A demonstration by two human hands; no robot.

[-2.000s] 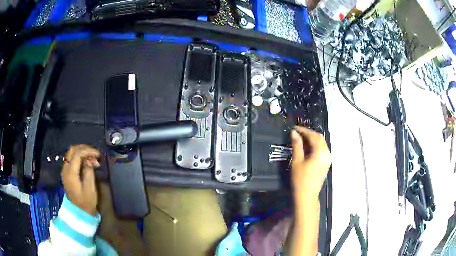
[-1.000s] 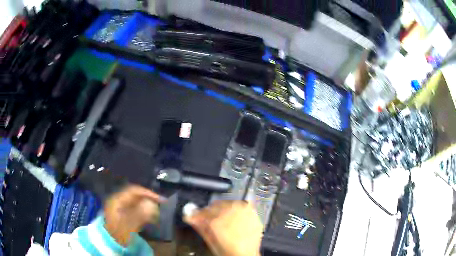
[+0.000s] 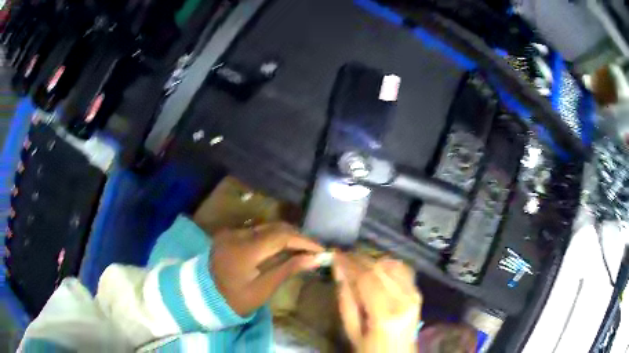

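Observation:
My left hand [image 3: 265,265] and my right hand [image 3: 378,296] meet at the fingertips below the handled lock panel. A small pale shiny piece [image 3: 323,258] is pinched between them; blur hides its shape. The black lock panel [image 3: 338,217] lies face up on the mat, with a white-red sticker near its top. Its lever handle [image 3: 427,187] points right, and its outer end lies over the nearer of two open-backed panels. The round handle neck shows a silver centre.
Two ribbed panel backs [image 3: 441,224] lie right of the handled panel. Thin silver pins [image 3: 514,265] with a blue bit lie beyond them, near shiny round parts [image 3: 532,157]. A long narrow bar [image 3: 196,89] is at left. Stickered black panels and a blue-edged crate [image 3: 103,220] stand farther left.
The view has swung left and down. My right hand has come from beside the silver pins to my left hand; their fingertips now meet at the small pale piece.

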